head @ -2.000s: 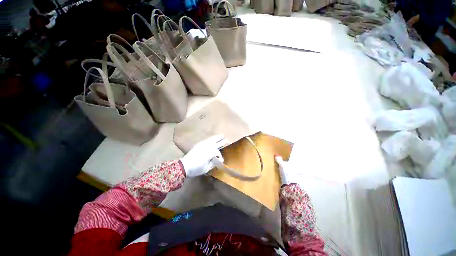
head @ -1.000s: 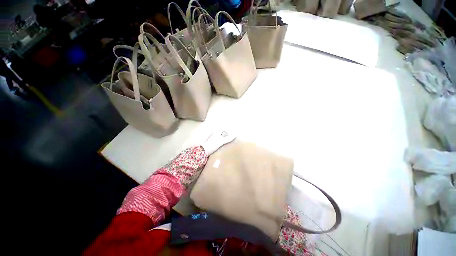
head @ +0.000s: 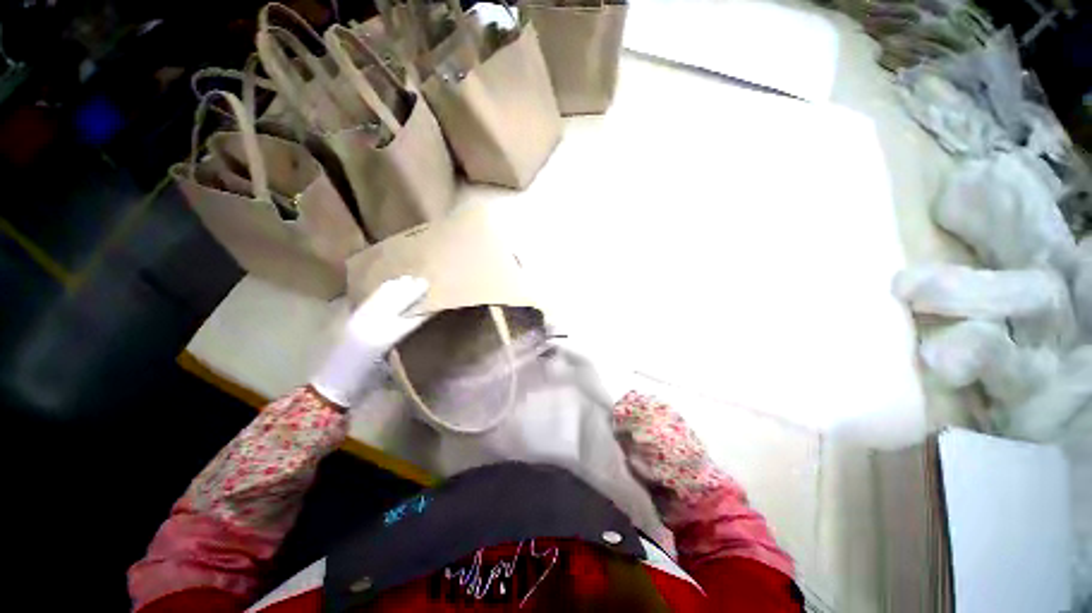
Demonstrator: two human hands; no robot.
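A beige tote bag (head: 449,258) lies on the table in front of me, its mouth towards me. One thin handle loops over the dark opening. Pale grey, blurred fabric (head: 545,419), seemingly the lining, spreads from the mouth towards my apron. My left hand (head: 374,335), in a white glove, grips the bag at the left side of its mouth, fingers on the outer panel. My right hand is hidden at or behind the pale fabric; only its floral sleeve shows at the right. No cardboard insert is visible.
Several beige tote bags (head: 389,156) stand at the left and back left, handles up. White crumpled stuffing paper (head: 1000,287) is heaped at the right. A stack of white sheets (head: 1012,515) lies at the lower right. The table's left edge (head: 222,374) is near my left sleeve.
The tan cardboard seen earlier no longer shows. The bag has turned from the pose of a second ago, so its mouth and pale fabric face me. My left hand is now at the mouth.
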